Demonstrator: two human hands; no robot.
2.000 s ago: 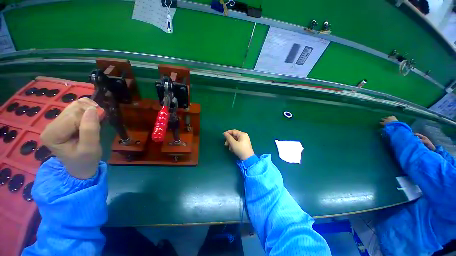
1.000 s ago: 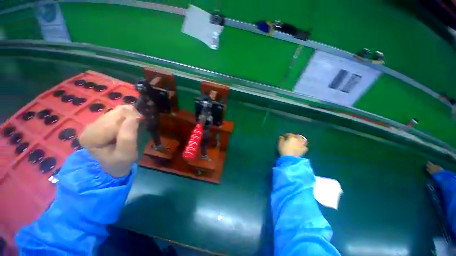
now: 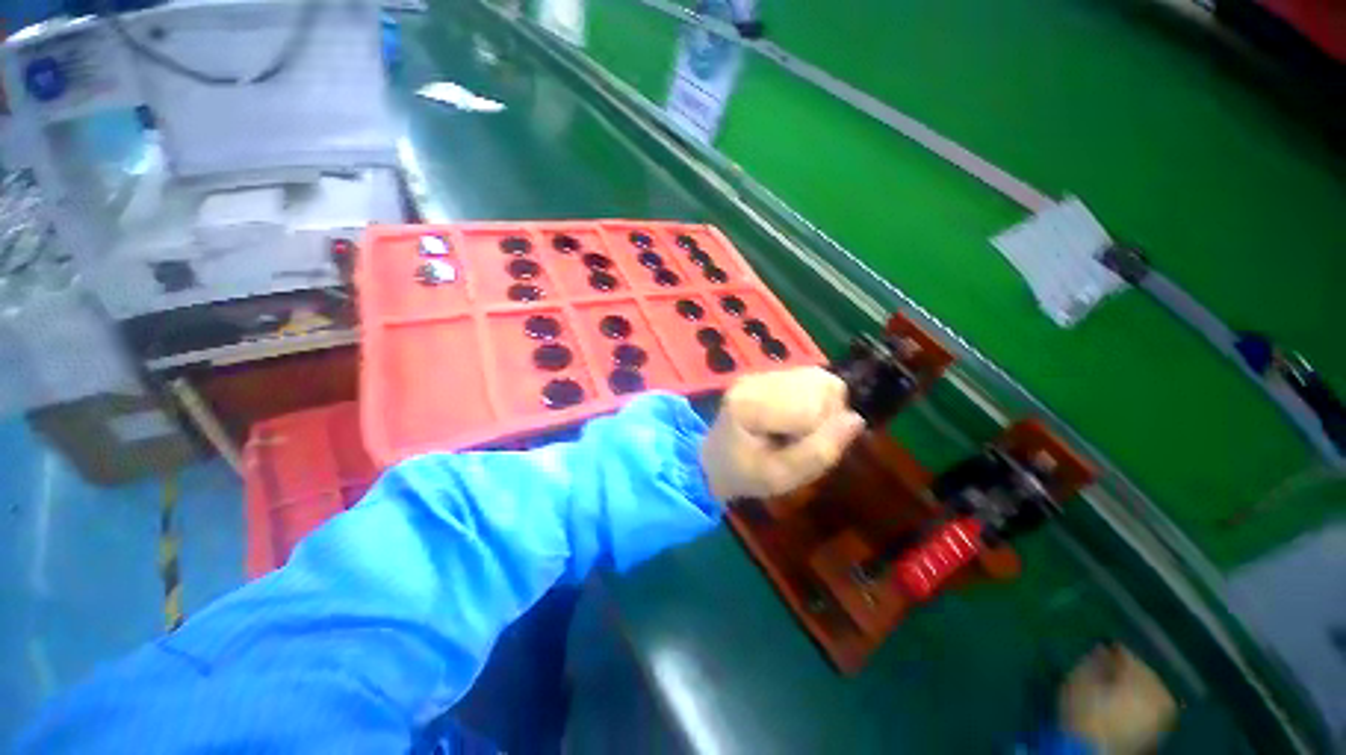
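The press fixture [image 3: 819,568] stands on the dark-green bench with two black toggle clamps. My left hand [image 3: 782,431] is closed at the left toggle clamp [image 3: 883,376], around its handle, which the fist hides. The right clamp's red handle [image 3: 939,558] hangs free, angled down. My right hand [image 3: 1117,701] is blurred near the lower right edge, right of the fixture; whether it holds anything cannot be told. The salmon-red compartment tray [image 3: 413,362] lies left of the fixture, with glossy black discs [image 3: 551,357] in most pockets. Its near-left pocket shows no discs.
Another red tray [image 3: 295,479] sits lower, below the tray in use. White equipment [image 3: 266,118] and a cardboard box [image 3: 111,428] stand at the left. A green panel [image 3: 915,221] with a clipped paper [image 3: 1055,258] runs behind the bench. A pale scrap [image 3: 461,98] lies at the bench's far end.
The view has swung left, showing the whole tray and white equipment. My left hand stays at the left clamp. My right hand moved beside the small ring, then appears blurred near the lower right edge.
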